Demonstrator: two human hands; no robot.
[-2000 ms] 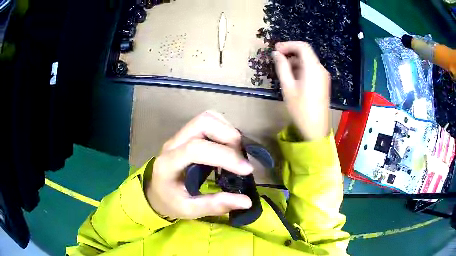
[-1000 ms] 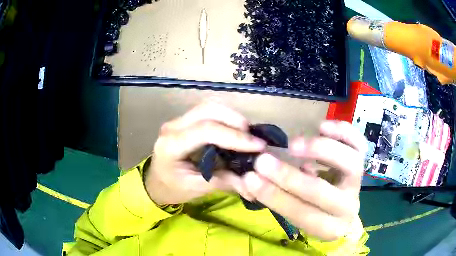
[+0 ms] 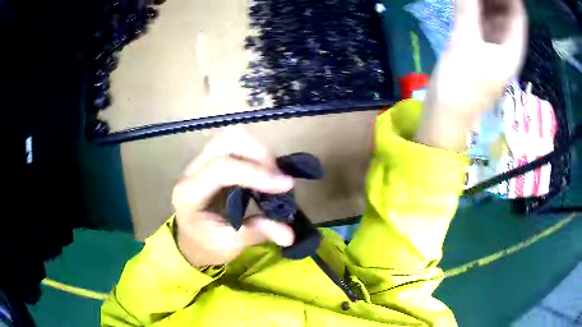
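My left hand (image 3: pixel 220 198) is closed around a black handle assembly (image 3: pixel 279 206), its round end facing up between thumb and fingers. Curved black legs spread out from it on several sides. My right hand (image 3: pixel 475 70) is blurred at the upper right, away from the assembly, over the screw feeder area. Its fingers are partly cut by the top edge, and whether it holds anything cannot be seen. A black cable crosses at the right below this hand. The orange screwdriver body is not visible.
The parts tray (image 3: pixel 255 117) lies ahead, with a heap of small black fittings (image 3: pixel 319 51) and a blurred pale tool (image 3: pixel 203 60). A cardboard mat (image 3: pixel 166 172) lies nearer. Black blister trays (image 3: pixel 38 191) stand left. A striped packet (image 3: pixel 529 140) and red feeder casing (image 3: pixel 413 84) are right.
My right hand has left the assembly and moved to the upper right. The orange screwdriver no longer shows. My left hand still holds the assembly. The view has shifted and tilted.
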